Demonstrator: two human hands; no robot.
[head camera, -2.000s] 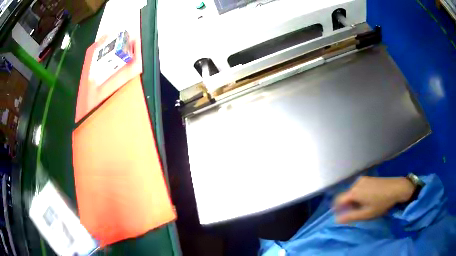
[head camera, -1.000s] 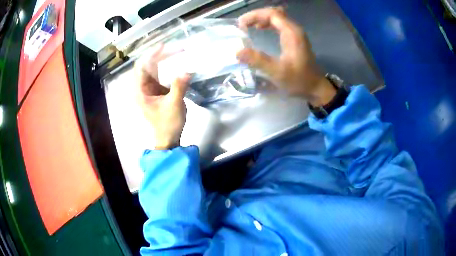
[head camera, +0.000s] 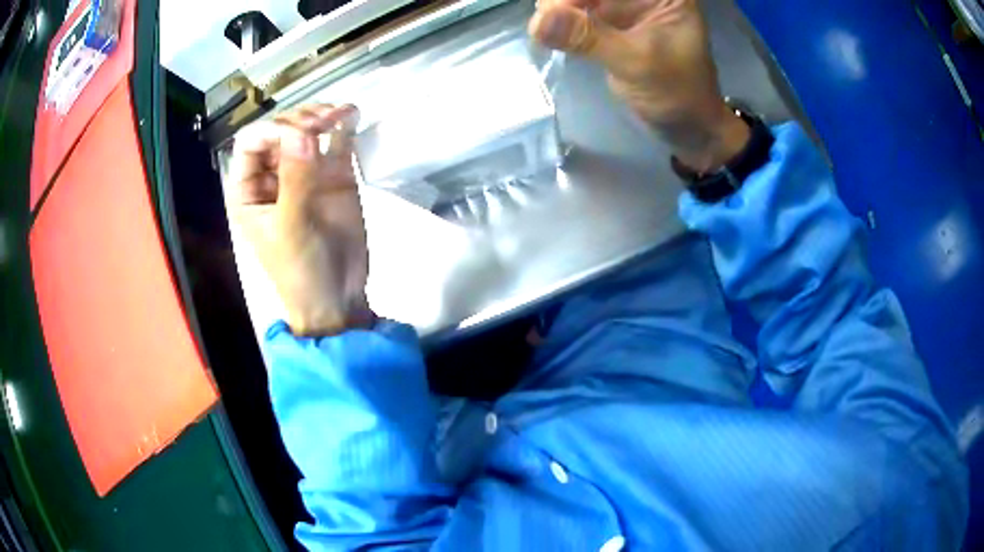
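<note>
A white box in a clear plastic bag (head camera: 464, 124) lies on the steel table (head camera: 604, 205), with glare on its top and crinkled film along its near side. My left hand (head camera: 302, 205) has curled fingers with the tips at the bag's left far corner. My right hand (head camera: 653, 70) is at the bag's right far corner, thumb and finger close together, partly cut off by the top edge. The film at both fingertips is hard to see through the glare.
The seal bar (head camera: 356, 54) of the white sealing machine (head camera: 194, 38) runs beyond the bag. Orange-red sheets (head camera: 119, 291) lie on the green surface (head camera: 178, 480) at left, with a bagged pack (head camera: 81, 54) on the far one.
The bagged box has come down from between my hands onto the steel table. My hands have moved apart, the left leftward and the right up and to the right.
</note>
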